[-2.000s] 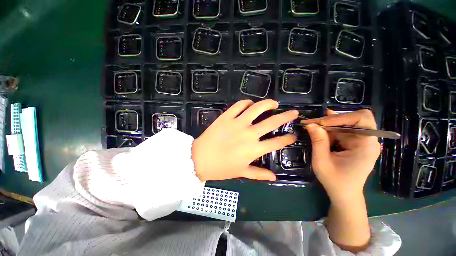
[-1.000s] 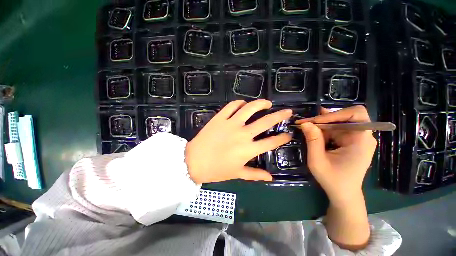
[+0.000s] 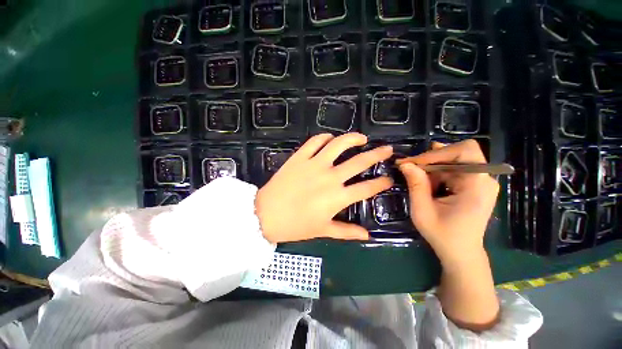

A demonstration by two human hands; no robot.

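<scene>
My right hand (image 3: 453, 194) holds slim grey tweezers (image 3: 470, 168) like a pen, the tip low between the fingers of my left hand. My left hand (image 3: 317, 191) lies palm down with fingers spread over the lower rows of a black blister tray (image 3: 294, 87). A black housing in a pocket is at the tweezer tip, mostly hidden by fingers. Another black housing (image 3: 391, 206) shows just below it. Whether my left fingers press the housing or only rest there, I cannot tell. A white dotted sticker sheet (image 3: 293, 274) lies at the tray's near edge, partly under my left sleeve.
Stacked black trays (image 3: 532, 136) with housings stand at the right. Pale blue and white strips (image 3: 44, 208) lie at far left on the green bench (image 3: 95, 150). Yellow-black tape (image 3: 545, 280) shows below right.
The view has shifted slightly, and floor tape now shows at lower right. The tweezers and my right hand are slightly closer to my left hand. My left hand keeps its spread pose.
</scene>
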